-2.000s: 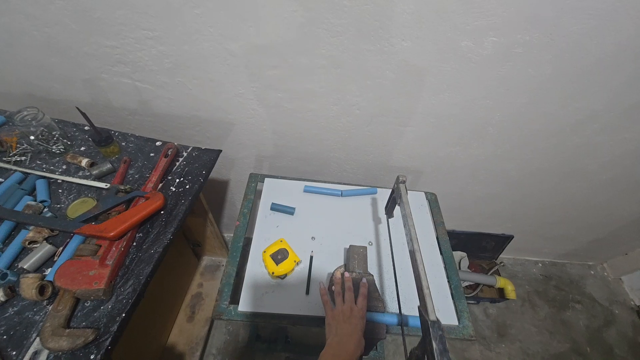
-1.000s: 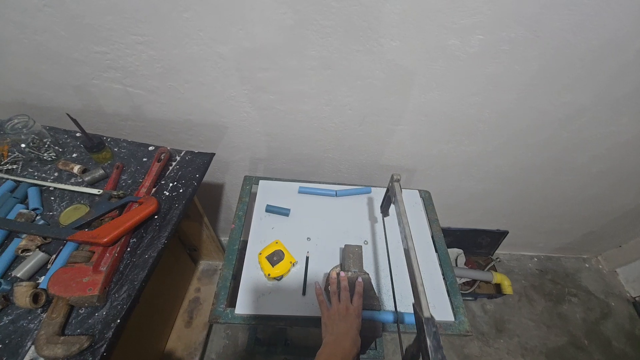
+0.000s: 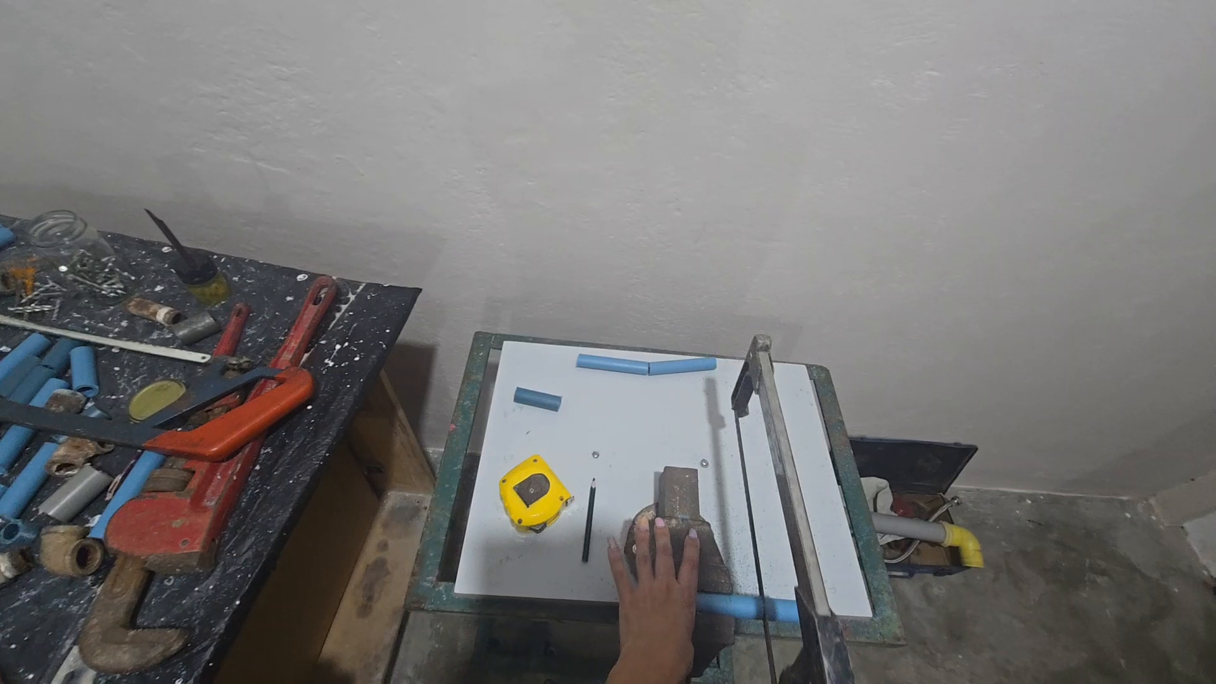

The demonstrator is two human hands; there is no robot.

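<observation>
My left hand lies with fingers spread on top of a rusty bench vise. A blue plastic pipe sticks out of the vise to the right. Across this pipe stands a hacksaw, its blade over the pipe; its handle end runs off the bottom edge. My right hand is out of view. On the white board lie a yellow tape measure, a black pencil, a short blue pipe piece and two more blue pieces end to end.
At left, a dark paint-speckled table holds a red pipe wrench, an orange-handled hacksaw, blue pipe pieces, fittings and a glass jar. A green metal frame borders the board. An open toolbox with a yellow elbow fitting is on the floor at right.
My left hand stays on the vise. The hacksaw has shifted slightly along its length over the blue pipe.
</observation>
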